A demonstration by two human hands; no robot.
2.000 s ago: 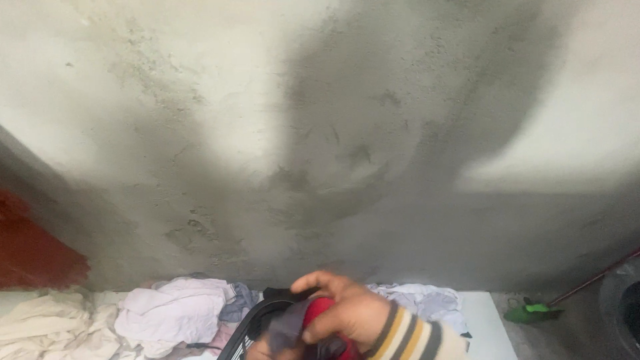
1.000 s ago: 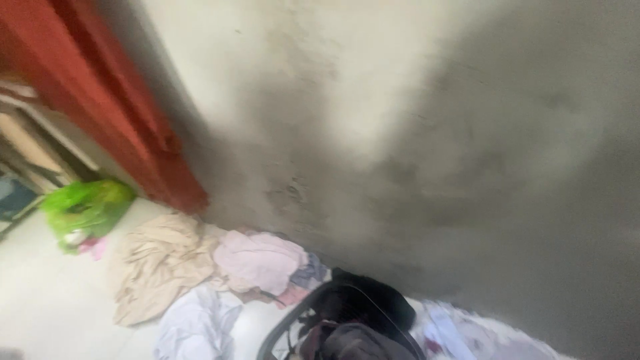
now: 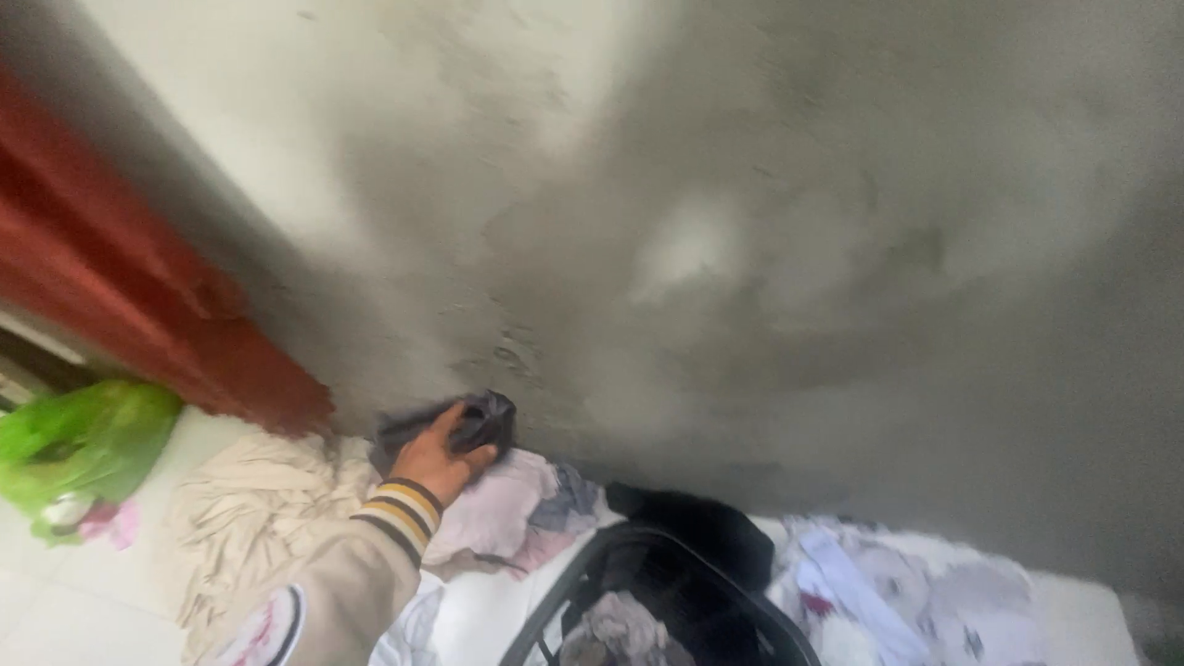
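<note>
My left hand (image 3: 442, 462) reaches out over the clothes by the wall, its fingers on a dark grey cloth (image 3: 495, 421). Under and beside that cloth lie a pale pink garment (image 3: 495, 509) and a crumpled beige cloth (image 3: 268, 509). A black plastic basket (image 3: 795, 634) stands at the bottom middle, with a greyish crumpled cloth (image 3: 620, 629) inside. Behind the basket rests a black garment (image 3: 698, 527). My right hand is out of view.
A rough grey wall (image 3: 740, 277) rises behind the clothes. At the left hang a red curtain (image 3: 157, 277) and, below it, a green plastic bag (image 3: 92, 444) on the tiled floor. Pale, patterned clothes (image 3: 906, 592) lie right of the basket.
The view has swung left since the oldest frame, where my hands were over the basket with dark and red cloth. My left hand is now at the clothes by the wall, with a dark grey cloth.
</note>
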